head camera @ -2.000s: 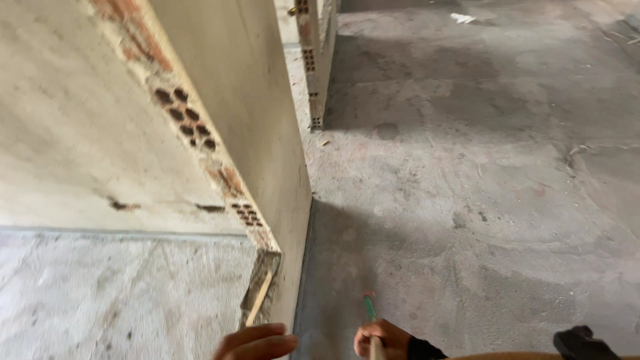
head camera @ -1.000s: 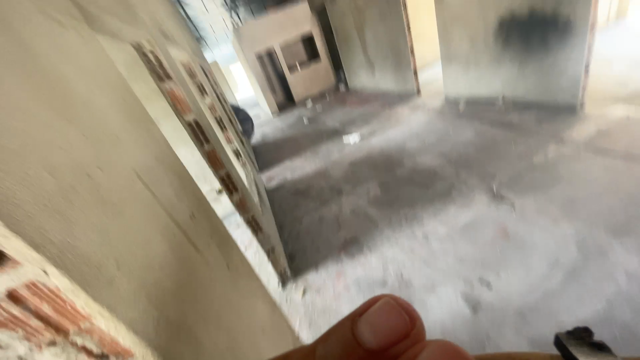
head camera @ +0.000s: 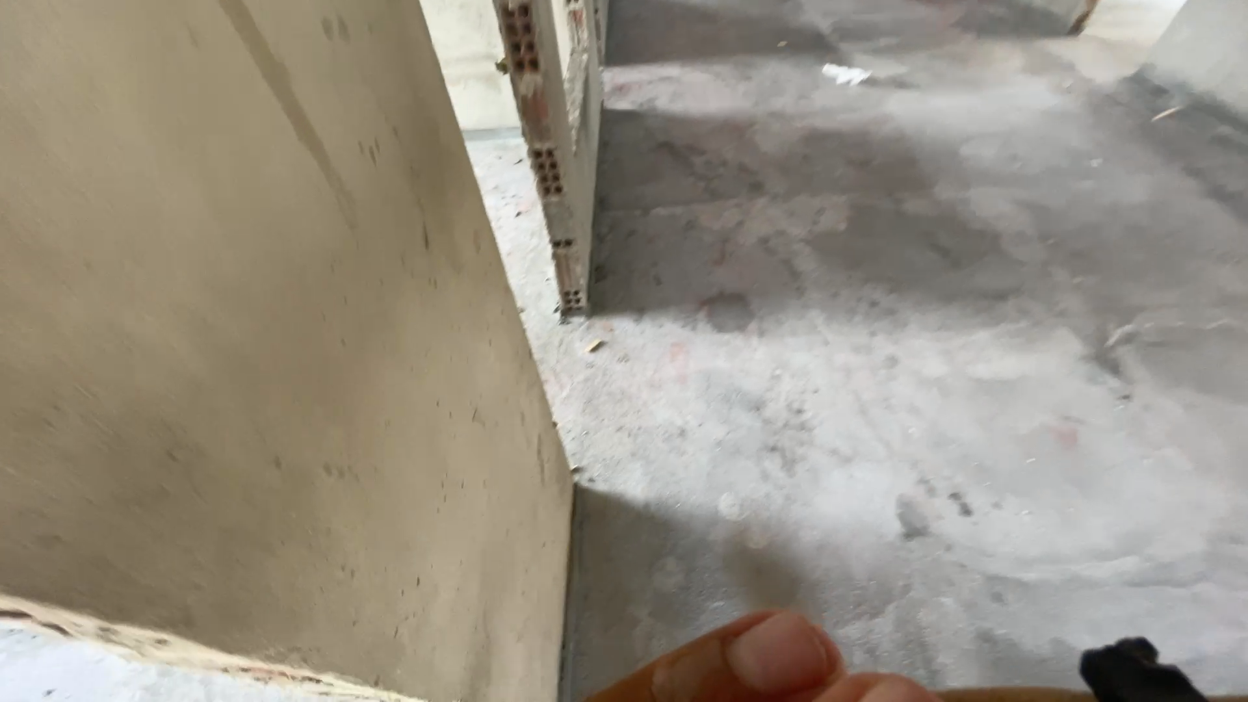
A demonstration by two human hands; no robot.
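Observation:
My left hand (head camera: pixel 770 663) appears to be the one at the bottom centre edge. One large digit with its nail up points right, and part of another fingertip shows beside it. The rest of that hand lies below the frame, so what it holds is hidden. To the right, a thin strip of my right forearm (head camera: pixel 1014 694) runs along the bottom edge, beside a blurred black thing (head camera: pixel 1136 671). No part of my right hand can be made out for sure. The plastered wall (head camera: pixel 322 370) stands to the left of the visible fingers.
A second wall end with bare hollow bricks (head camera: pixel 548 171) stands farther off. The rough concrete floor (head camera: pixel 877 439) stretches away on the right, with a small chip (head camera: pixel 595 345) and a white scrap (head camera: pixel 845 74) on it. The near wall's broken edge (head camera: pixel 195 658) crosses the lower left.
Two seconds ago both hands showed lower down, the right one on a thin handle with a green part near it; these are out of sight now. The view swung up and came back down.

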